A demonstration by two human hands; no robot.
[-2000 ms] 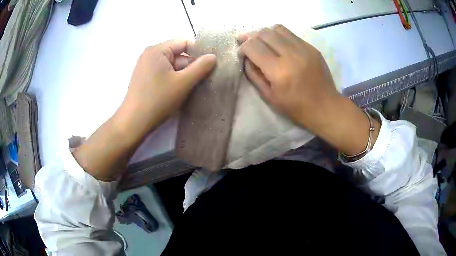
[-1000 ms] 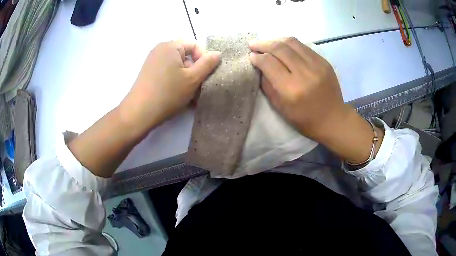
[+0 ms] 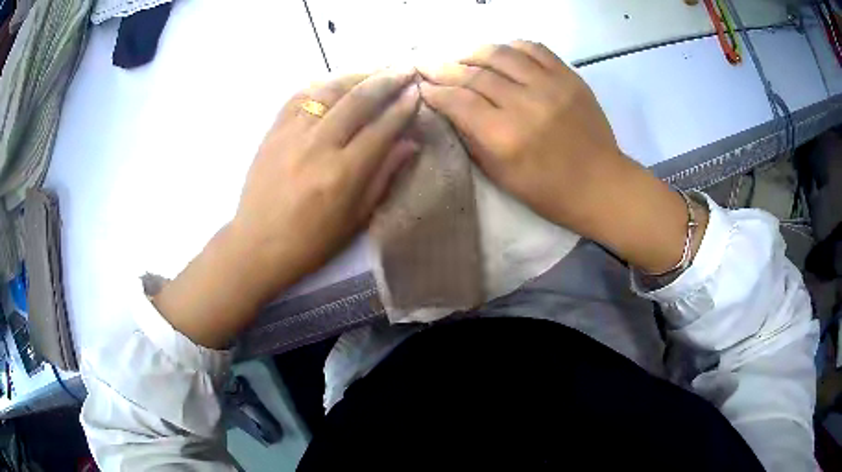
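Note:
A taupe strip [image 3: 432, 230] lies on a cream panel [image 3: 522, 235]; both hang over the table's front edge toward my lap. My left hand [image 3: 318, 175] grips the strip's top end between thumb and fingers. My right hand [image 3: 535, 129] pinches the top end beside it, with the cream panel under its palm. The fingertips of both hands meet at the top and hide the upper edge of the fabric.
A taupe bundle of strips [image 3: 46, 277] stands at the left table edge. Layered striped fabric [image 3: 46, 101] lies at upper left, near a dark scrap [image 3: 141, 37]. Orange-handled snips [image 3: 724, 35] lie at upper right. A measuring tape [image 3: 729, 166] runs along the front edge.
My hands have come together at the top of the strip, covering its upper end. My left hand has turned over it, back upward. The strip's lower end has shifted slightly right.

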